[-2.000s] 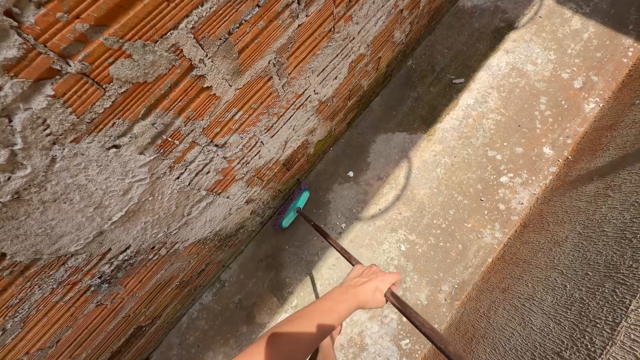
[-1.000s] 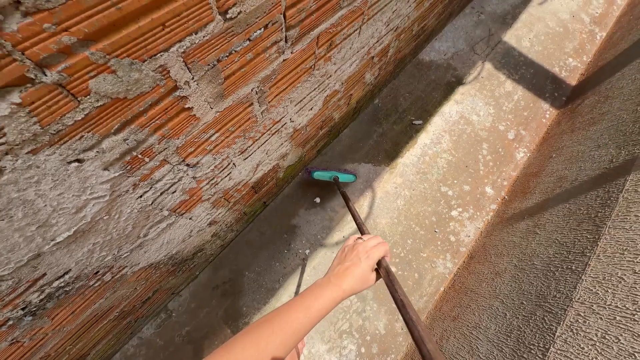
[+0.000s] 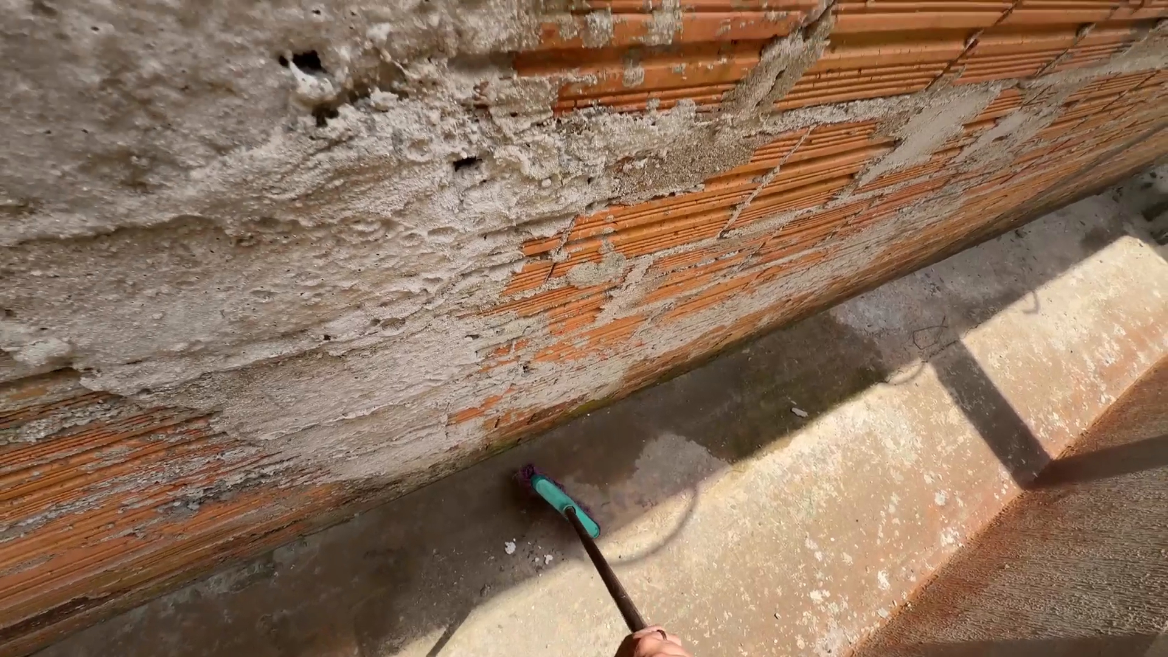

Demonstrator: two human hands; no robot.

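A broom with a teal head (image 3: 566, 505) and dark purple bristles rests on the concrete floor, near the foot of the brick wall. Its brown handle (image 3: 604, 575) runs down to the bottom edge of the view. There a hand (image 3: 651, 643), only its top in sight, is closed around the handle; it looks to be my right hand. My left hand is out of view.
A rough wall of orange hollow bricks and grey mortar (image 3: 584, 274) rises on the left. Small white debris (image 3: 510, 547) lies by the broom, and another pale bit (image 3: 799, 412) farther along. A textured wall (image 3: 1077, 538) borders the floor at right.
The view has swung toward the brick wall, so less of the arm shows. The broom head has turned from lying nearly crosswise in the picture to a slant.
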